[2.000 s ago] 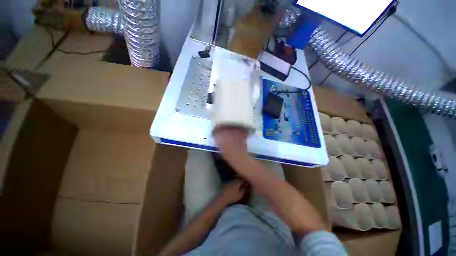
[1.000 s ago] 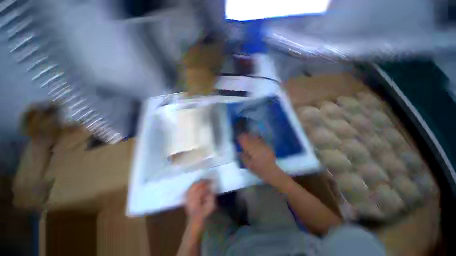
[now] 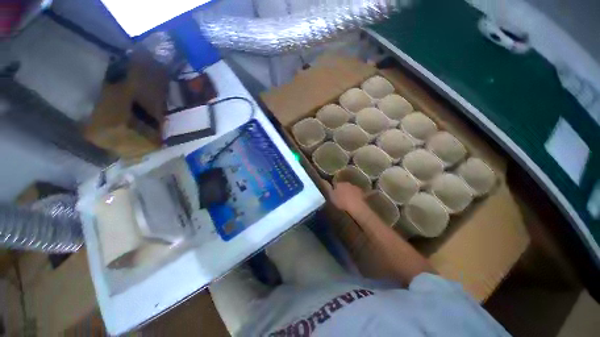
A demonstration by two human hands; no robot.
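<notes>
My right hand is at the near left edge of the open carton on the right. Its fingers reach into the open mouth of a beige container; whether they grip its wall cannot be told. Several rows of containers stand upright in the carton, open ends up. Another container lies on its side at the white fixture on the machine table, its open end toward me. My left hand is not in view.
A blue mat with a black mouse lies on the white table. A small dark device with a pale top is behind it. A silver duct crosses behind. A green bench is at right.
The view has turned right. My right hand has left the mouse and reached the carton. My left hand has left the picture. The container set down on the fixture stays there.
</notes>
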